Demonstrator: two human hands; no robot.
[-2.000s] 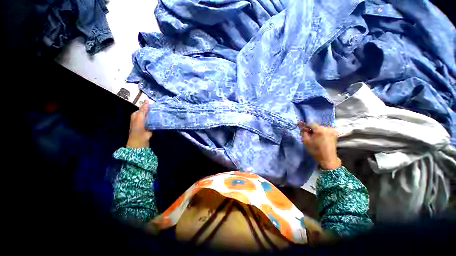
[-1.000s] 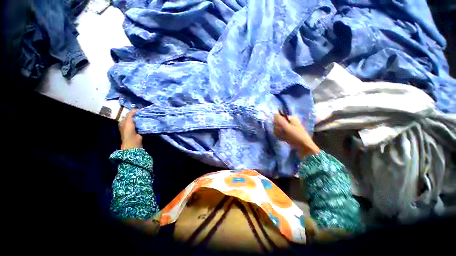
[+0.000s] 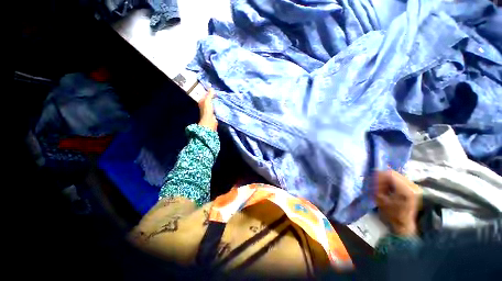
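Observation:
A pale blue patterned denim shirt (image 3: 341,104) lies in loose folds on the white-topped table (image 3: 159,46) in front of me. My left hand (image 3: 207,111) grips the end of its stitched front edge at the table's edge. The strip runs slantwise from that hand to the right and is blurred towards its middle. My right hand (image 3: 397,198) is a blurred, curled shape at the shirt's lower right. Whether it touches the cloth or holds anything cannot be made out.
More blue garments (image 3: 468,71) heap at the upper right. Grey-beige garments (image 3: 459,164) lie at the right. Dark denim (image 3: 164,13) lies at the upper left. On the floor at left are a blue crate (image 3: 124,178) and a red crate (image 3: 85,144) with denim over it.
The view has swung left, bringing the floor crates into sight. My right hand has moved away from the stitched strip towards the lower right. My left hand still holds the strip's end, which now slants.

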